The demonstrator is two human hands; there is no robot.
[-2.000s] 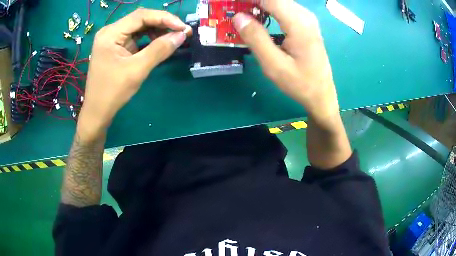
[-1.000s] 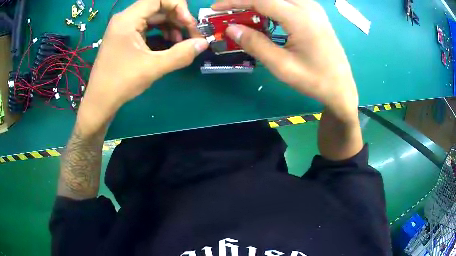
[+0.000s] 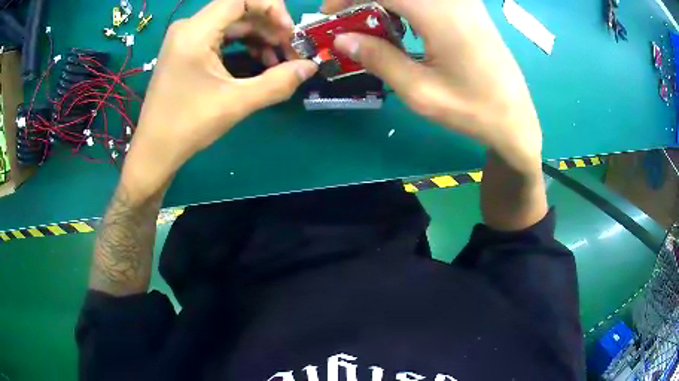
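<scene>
A red circuit board (image 3: 356, 31) is held tilted above a black handheld unit body with a grey-white grille edge (image 3: 343, 103) lying on the green bench. My right hand (image 3: 454, 82) grips the board, thumb on its face and fingers behind its far edge. My left hand (image 3: 216, 93) is at the board's left end, thumb and fingers pinched around a tiny white plug connector (image 3: 316, 59) by the board's edge. Whether the plug is seated cannot be told. Most of the unit body is hidden under the board and hands.
Red lead wires (image 3: 97, 93) and black ribbed parts (image 3: 74, 71) lie at left beside a cardboard box (image 3: 13, 111). Brass-coloured parts (image 3: 119, 16) lie at the far left. A white strip (image 3: 528, 27) and small red boards (image 3: 660, 71) lie at right. Yellow-black tape (image 3: 444, 181) shows below the bench edge.
The board was flat in view two seconds ago and is now tilted, its right end raised. My left hand has moved right, from beside the board to its left end.
</scene>
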